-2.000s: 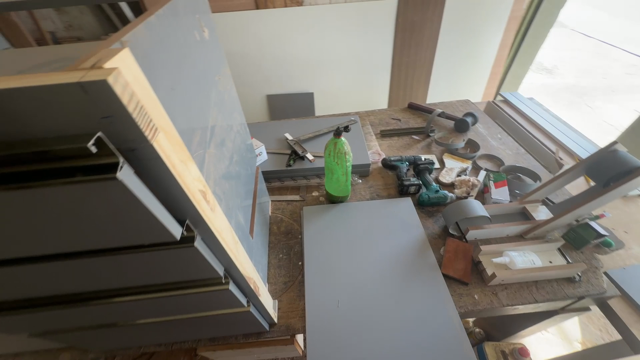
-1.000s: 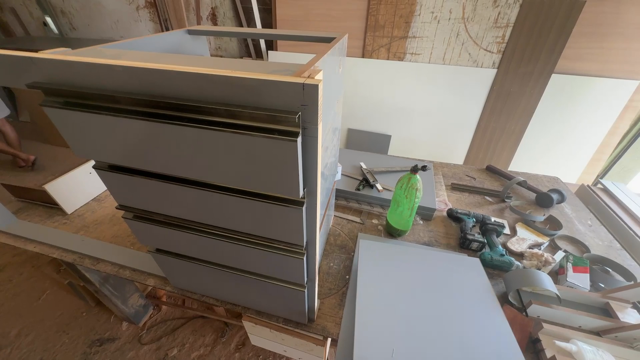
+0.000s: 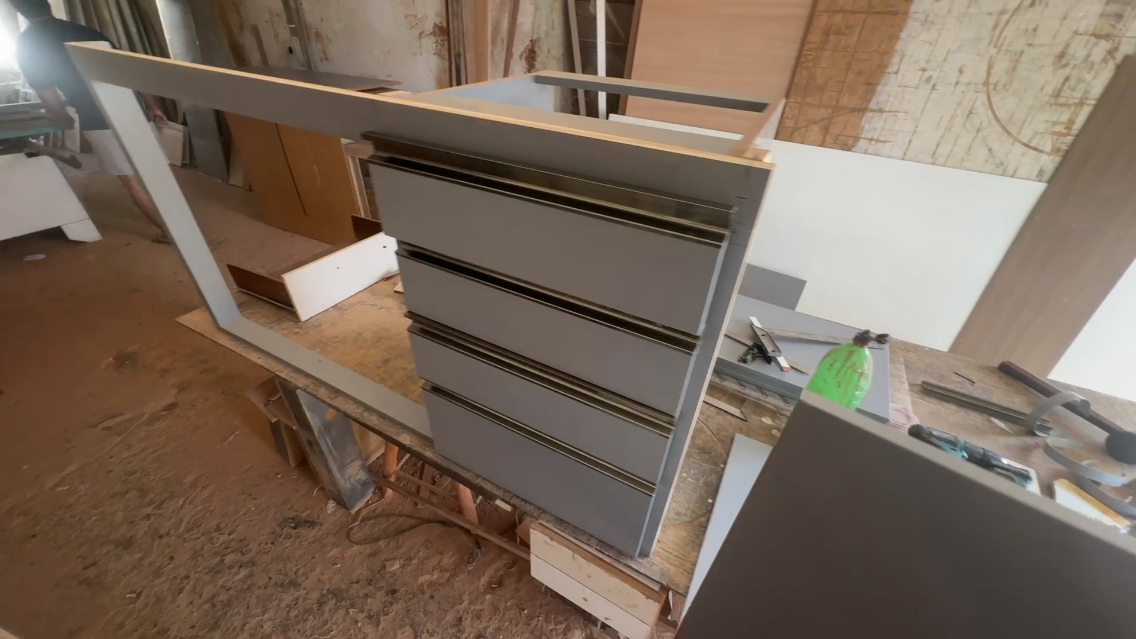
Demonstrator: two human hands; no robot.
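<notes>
Neither of my hands shows in the view. A grey cabinet with several drawer fronts [image 3: 550, 293] stands upright on a wooden workbench [image 3: 355, 333]; its open rectangular frame [image 3: 169, 204] extends to the left. At the lower right a dark grey panel [image 3: 914, 541] is raised and tilted, close to the camera; what holds it is hidden. Part of a lighter panel [image 3: 732, 484] lies beside it on the bench. Behind the raised panel stands a green plastic bottle [image 3: 841, 373]. A cordless drill [image 3: 972, 453] is partly covered by the panel's edge.
A mallet [image 3: 1065, 399] and rolls of edge banding [image 3: 1087, 457] lie on the bench at right. Metal hardware [image 3: 765, 342] rests on a grey board [image 3: 852, 355]. A white board piece [image 3: 342, 275] sits behind the frame. Another person [image 3: 67, 89] is at far left.
The view has swung left, showing more of the cabinet's frame. The grey panel that lay on the bench at right now appears raised and tilted, hiding part of the drill.
</notes>
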